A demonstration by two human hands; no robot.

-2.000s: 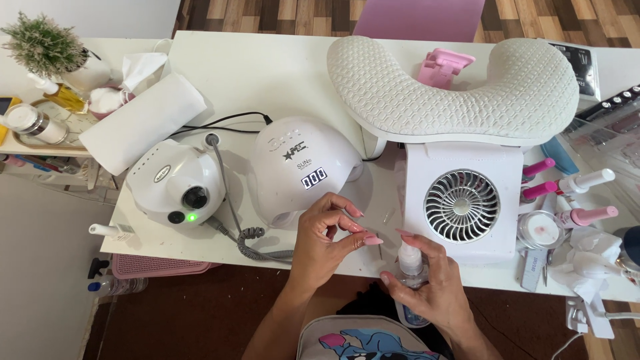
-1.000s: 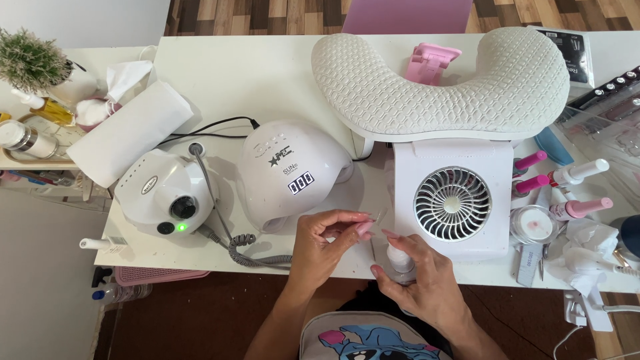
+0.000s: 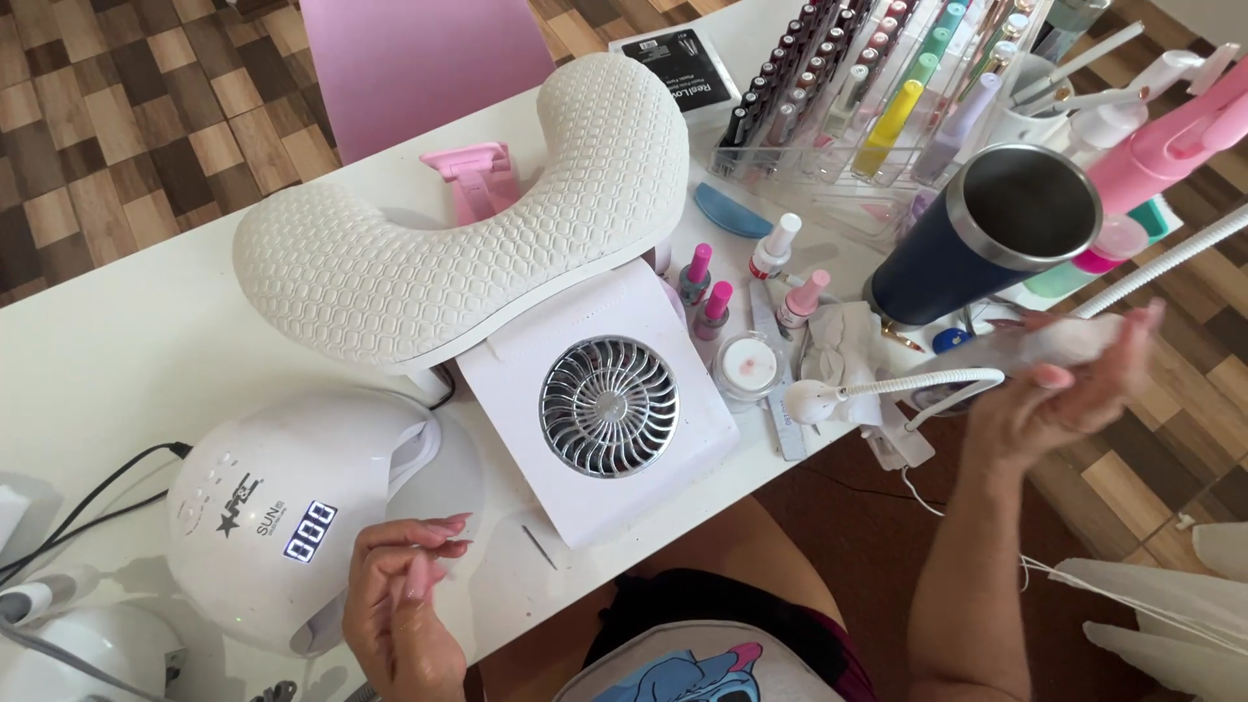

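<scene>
My left hand (image 3: 405, 604) is raised at the table's front edge, beside the white nail lamp (image 3: 283, 517). Its fingers are bent with the thumb close to them; whether something small and clear is between them I cannot tell. A thin metal tool (image 3: 539, 547) lies on the table to its right. My right hand (image 3: 1063, 409) is out past the table's right end, with a clear bottle (image 3: 1048, 346), blurred by motion, between thumb and fingers. Between the hands stands a white nail dust collector (image 3: 609, 407) with a round metal grille.
Behind the collector is a white padded armrest (image 3: 468, 253). To its right are nail polish bottles (image 3: 715, 307), a round jar (image 3: 749, 366), a flexible-neck lamp (image 3: 814, 400) and crumpled tissue (image 3: 840, 341). A dark blue steel tumbler (image 3: 985, 234) stands near clear polish racks (image 3: 829, 156).
My right hand has moved away from my left, out to the right with the bottle. Before, both hands were close together in front of the collector. The view has swung to the right.
</scene>
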